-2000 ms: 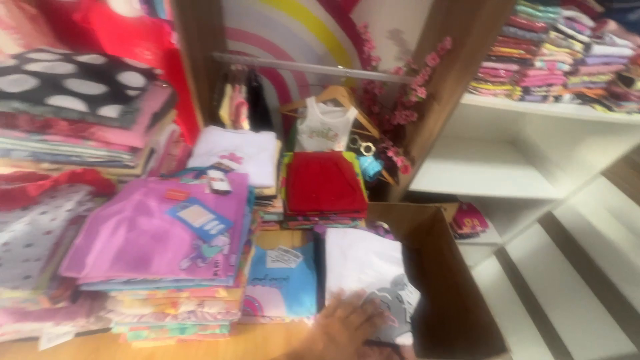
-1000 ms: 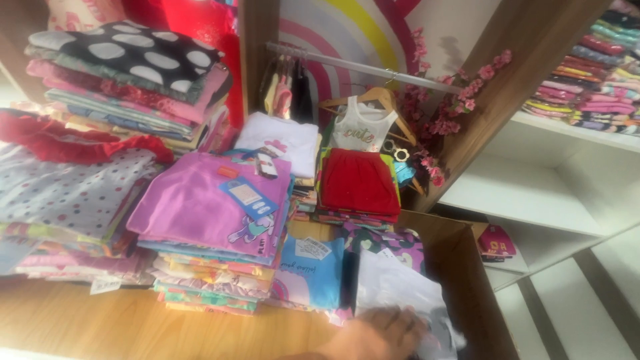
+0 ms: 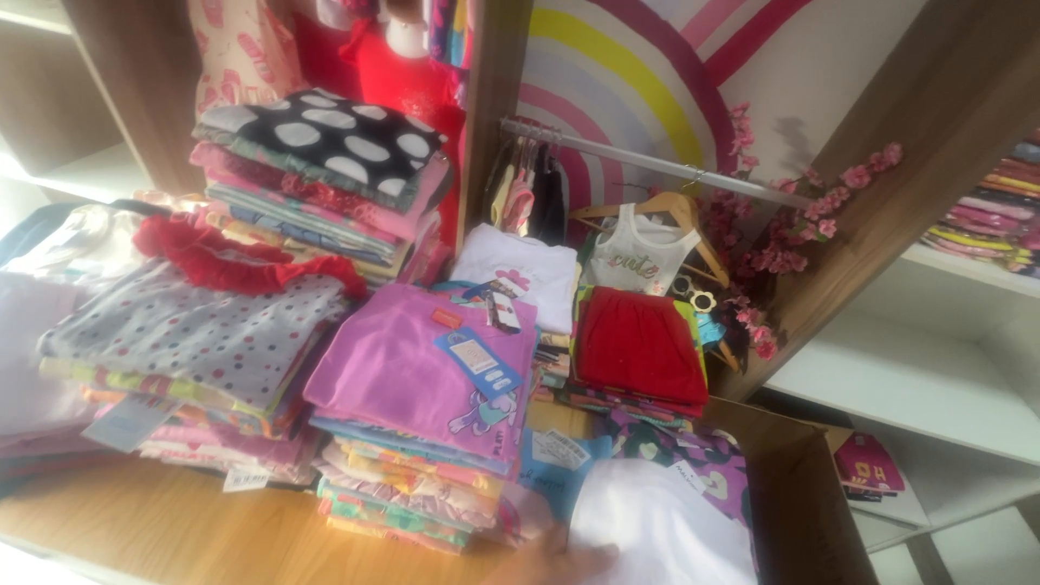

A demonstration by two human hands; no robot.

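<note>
At the bottom edge, my left hand, blurred and partly cut off, is at the left edge of a white garment, with fingers over the cloth. The garment looks raised, its lower part out of frame. Behind it lies a purple heart-patterned garment with a tag. A blue printed garment lies just above my hand. To the left stands a stack of folded clothes topped by a purple shirt with tags. My right hand is out of view.
Folded red shorts top a stack beneath a hanging white tank top. A cardboard box stands right, beside white shelves. Polka-dot clothes and a dotted garment top stacks on the wooden table.
The white garment's grey print, seen earlier, no longer shows. More of the purple heart-patterned garment behind it shows than two seconds ago. The view has shifted left.
</note>
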